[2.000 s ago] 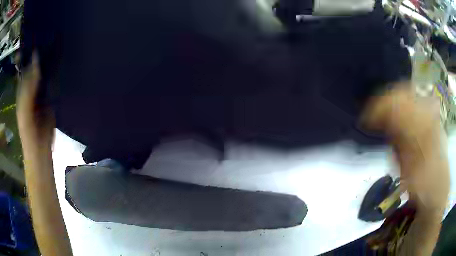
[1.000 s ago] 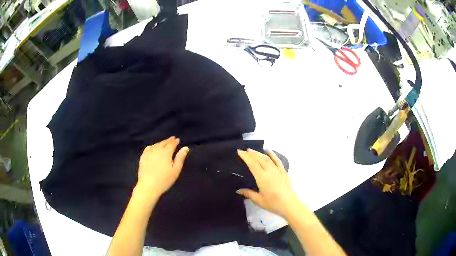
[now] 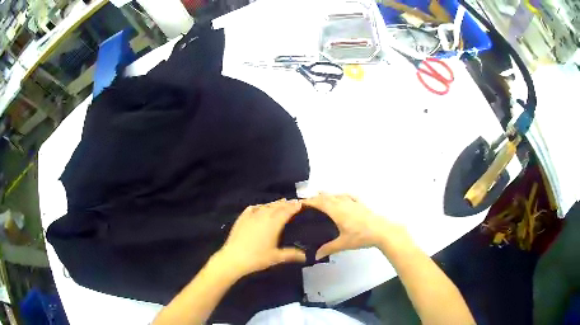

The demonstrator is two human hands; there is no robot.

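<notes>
A large black garment piece [image 3: 191, 139] lies over the left half of the white-topped table. My left hand [image 3: 264, 235] and my right hand [image 3: 350, 225] are at its right lower part, fingertips nearly touching. Fingers and thumbs curve around a dark rounded part of the cloth between them. Whatever lies under this cloth is hidden. The steam iron [image 3: 483, 178], with a dark pointed plate and pale wooden handle, rests at the table's right edge, untouched.
Black-handled shears [image 3: 323, 75], a metal tray [image 3: 350, 39], a yellow ring-like piece [image 3: 353, 72] and red-handled scissors [image 3: 436, 77] lie at the back. A blue bin [image 3: 476, 32] is at the far right. A black hose [image 3: 520, 70] runs to the iron. A blue board [image 3: 112, 60] shows far left.
Since one second ago, my left hand has moved right and down, and my hands have come together around the cloth. The cloth has shifted slightly left. Earlier, the grey padded board was largely uncovered.
</notes>
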